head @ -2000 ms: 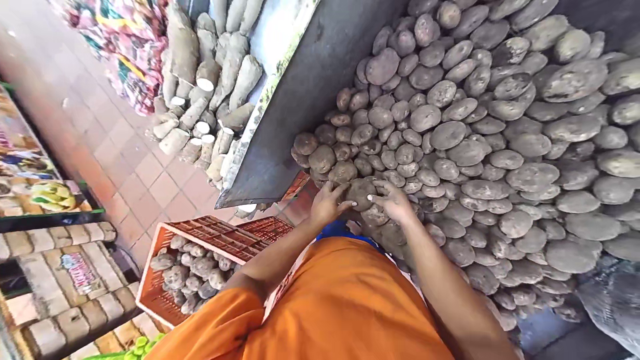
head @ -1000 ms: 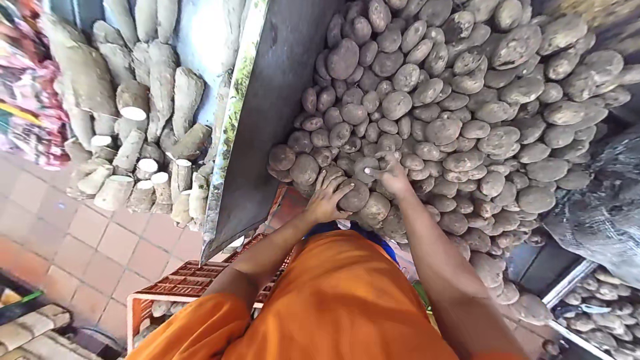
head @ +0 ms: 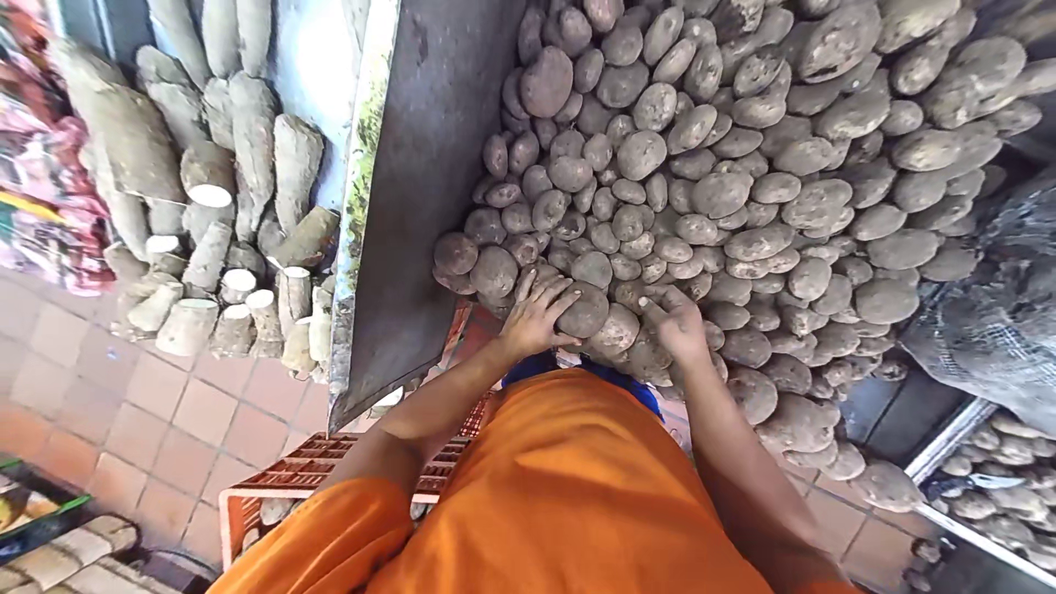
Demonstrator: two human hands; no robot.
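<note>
A large heap of earthy potatoes [head: 726, 194] fills the stall in front of me. At its near edge, my left hand [head: 538, 312] lies with spread fingers on the potatoes, its fingertips touching the left side of a large round potato [head: 583, 311]. Just to the right of that potato, my right hand [head: 675, 323] has bent fingers and a thumb against a potato [head: 631, 295] at the pile's edge. Whether the right hand grips it is hard to tell, as its fingers are partly hidden.
A dark metal divider [head: 421, 165] separates the potatoes from stacked cassava roots [head: 252, 148] at left. An orange plastic crate [head: 346, 462] stands below my left arm. Mesh sacking [head: 990, 313] lies at right, above a bin of smaller tubers [head: 1002, 487].
The right hand has moved a little away from the left hand since the earlier frames. The view has shifted, and less of the orange crate shows than two seconds ago.
</note>
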